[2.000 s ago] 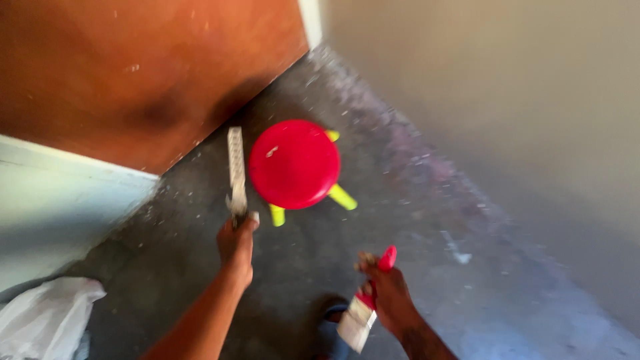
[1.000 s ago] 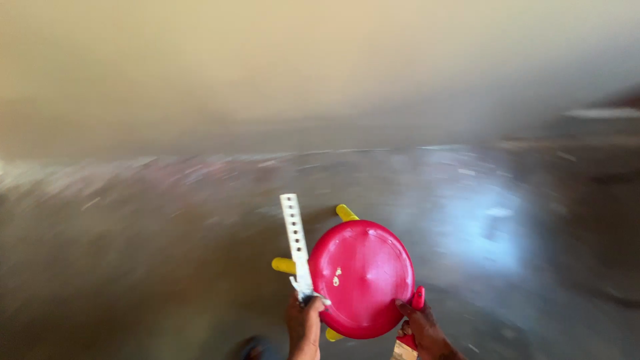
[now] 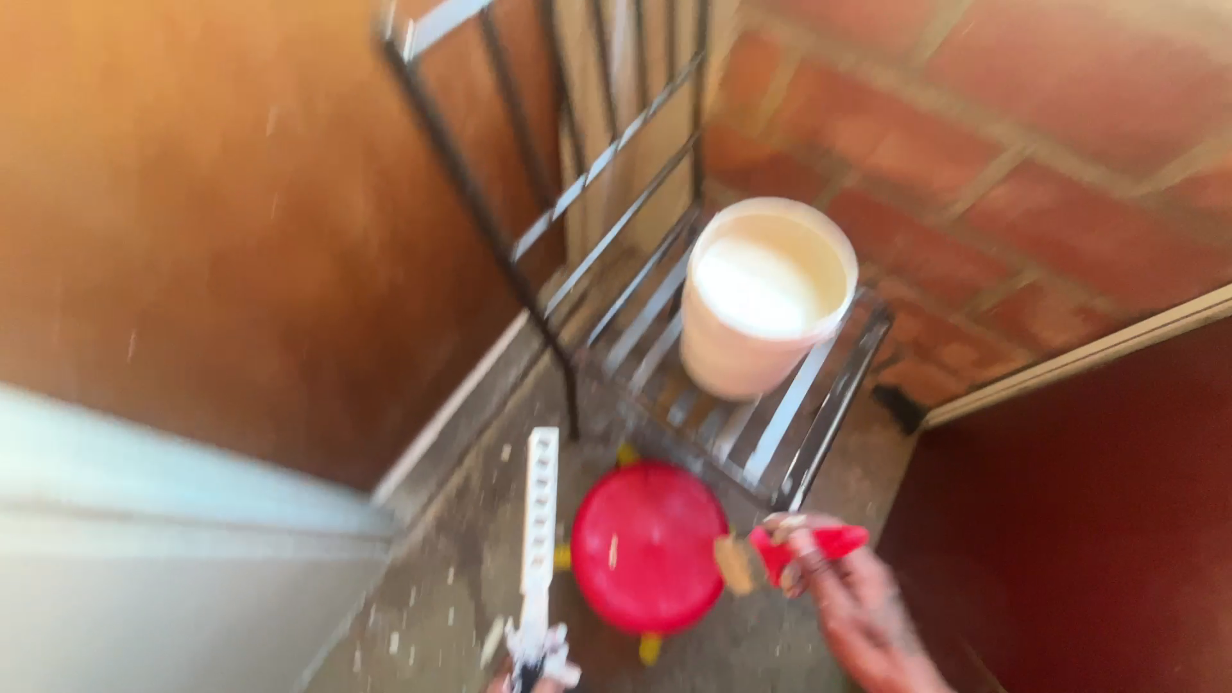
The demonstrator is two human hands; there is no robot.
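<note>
My left hand, mostly cut off by the bottom edge, holds a white perforated strip-like tool upright, with paint-like white matter near its grip. My right hand is closed around the red handle of a paintbrush, whose tan end points left. Between the hands a round red stool with yellow legs stands on the floor, touched by neither hand as far as I can tell. Above it, a white bucket holding white liquid, likely paint, sits on a dark metal slatted chair.
An orange-brown wooden door or panel rises at the left, beside a pale wall. Behind the chair is a red block wall. A dark red panel stands at the right. White specks mark the floor.
The view has swung widely to the slatted chair and bucket. A second ago both hands were at the red stool's sides; now it stands on the floor and my right hand is away from it.
</note>
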